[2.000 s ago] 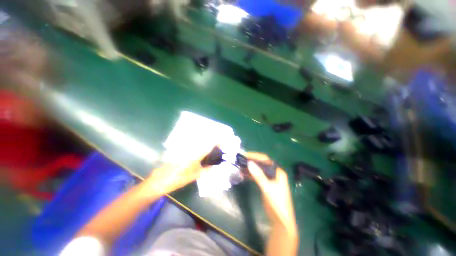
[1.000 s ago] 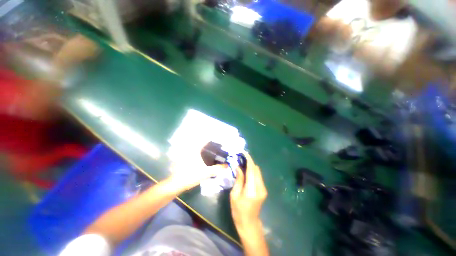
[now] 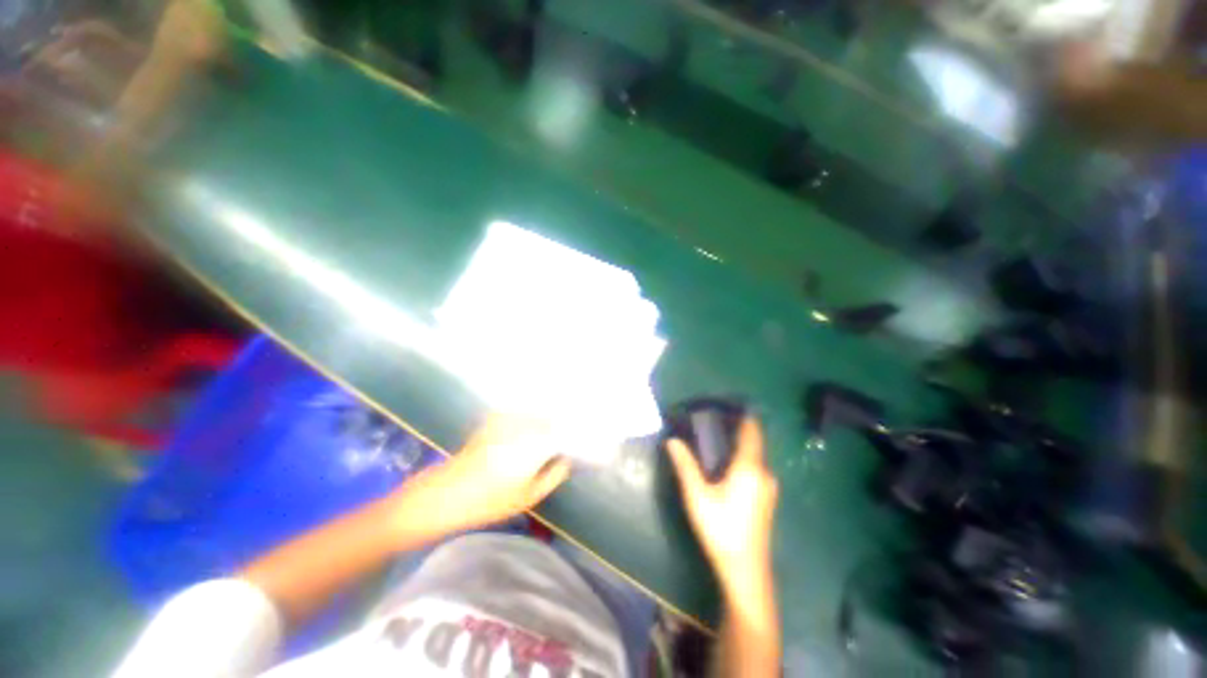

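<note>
A stack of clear plastic bags (image 3: 556, 331) glares bright white on the green bench. My left hand (image 3: 510, 470) is at the near edge of the stack, fingers partly hidden in the glare; whether it holds a bag cannot be told. My right hand (image 3: 728, 490) has thumb and fingers around a black power adapter (image 3: 712, 432) on the bench, right of the stack. A dark tangled pile of adapters (image 3: 980, 530) lies further right, with one black unit (image 3: 842, 408) at its near left end.
A blue tote (image 3: 252, 464) is below the bench edge on the left, with shiny items at its right side. A person in red (image 3: 66, 291) sits at the far left. A darker belt strip (image 3: 715, 139) with scattered black units runs beyond the bench.
The hands have moved apart. The black unit over the bag stack is gone from there. My right hand has moved right to an adapter; my left hand has drawn back to the stack's near edge.
</note>
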